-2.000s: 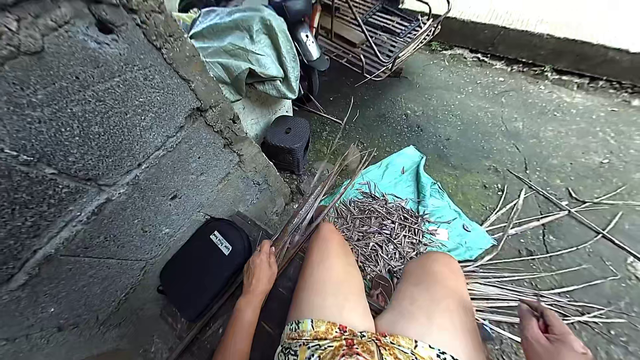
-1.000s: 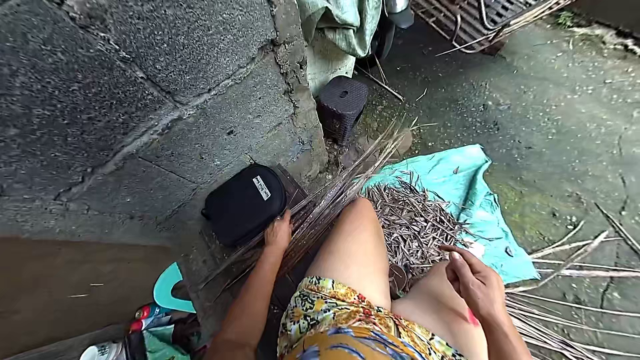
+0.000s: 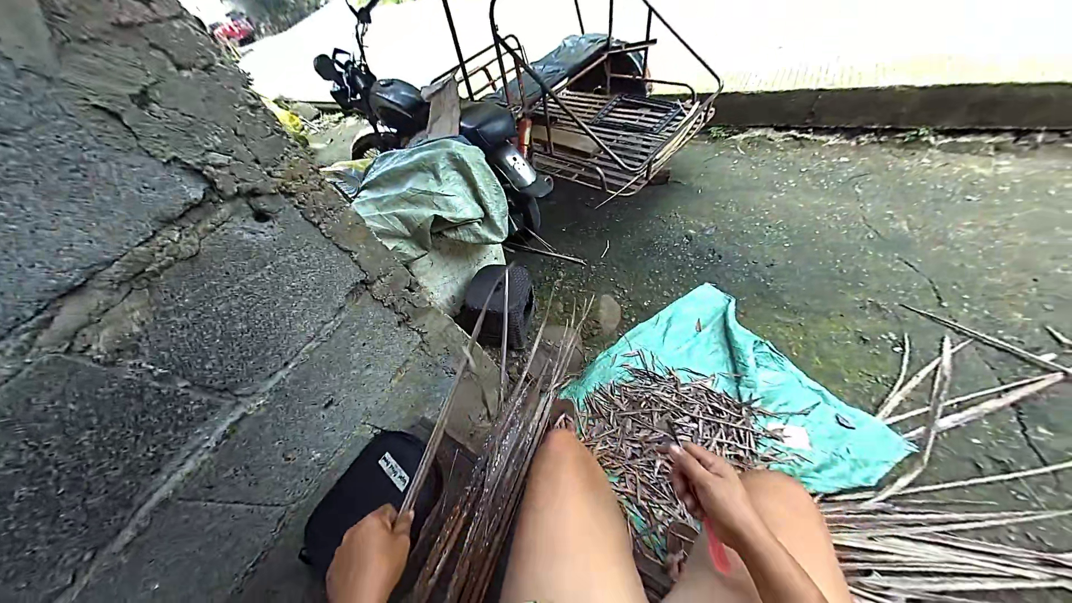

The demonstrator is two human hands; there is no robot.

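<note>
My left hand [image 3: 368,553] is closed around the lower end of long, dried leaf strips [image 3: 452,410], which slant upward beside the black case. Between that hand and my left thigh lies a bundle of dry brown strips [image 3: 494,494]. My right hand [image 3: 712,494] grips a slim tool with a red handle [image 3: 717,546]; its working end is too small to make out. That hand is over my right thigh, at the near edge of a pile of short dried pieces [image 3: 670,410] on a teal plastic sheet [image 3: 837,456]. More long pale strips [image 3: 963,557] lie on the ground at right.
A rough concrete block wall [image 3: 234,310] rises at left, with the black case [image 3: 368,494] at its foot. Ahead are a dark plastic stool [image 3: 500,306], a motorcycle partly under a green cover [image 3: 444,193], and a metal-framed sidecar [image 3: 620,126].
My right hand has come from the far right, beside the loose strips, to over my right thigh by the pile. My left hand now holds strips raised apart from the bundle. The view has tilted up.
</note>
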